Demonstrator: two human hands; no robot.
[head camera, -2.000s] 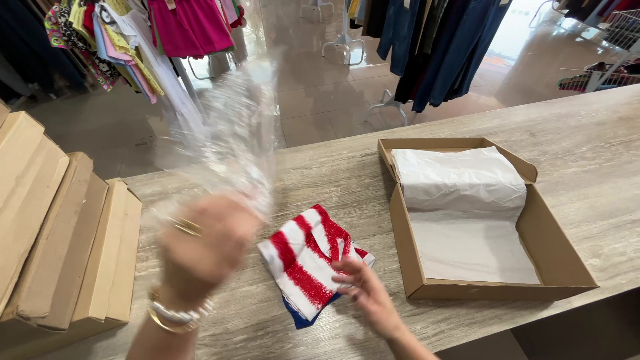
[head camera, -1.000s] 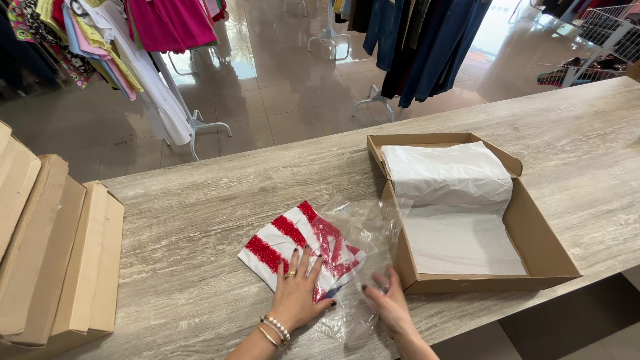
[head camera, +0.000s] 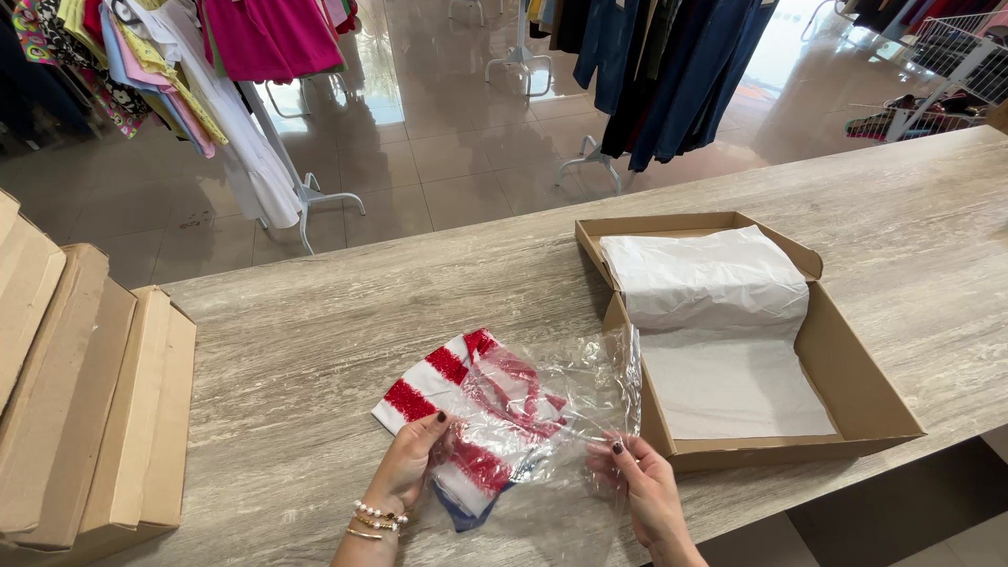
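Observation:
A folded red-and-white striped garment (head camera: 425, 378) with a blue part lies on the wood-look counter. Over its right half spreads a clear plastic bag (head camera: 583, 370), whose upper right edge touches or overlaps the box wall. My left hand (head camera: 405, 465) pinches the bag's left edge beside the garment; its fingertips are partly behind the plastic. My right hand (head camera: 642, 480) grips the bag's right side between thumb and fingers, just left of the box's near corner. The open cardboard box (head camera: 858, 378) holds white tissue paper (head camera: 732, 378), which also drapes over its lid.
Several cardboard boxes (head camera: 118, 394) are stacked at the left on the counter (head camera: 315, 331). Beyond the counter's far edge stand clothes racks with a white dress (head camera: 236, 142), a pink garment (head camera: 272, 39) and jeans (head camera: 701, 79). A white wire basket (head camera: 953, 63) is at the far right.
Two seconds ago my left hand held the plastic bag up in the air; the bag then came down over the garment. Since one second ago, my left hand has moved from flat on the garment to the bag's edge.

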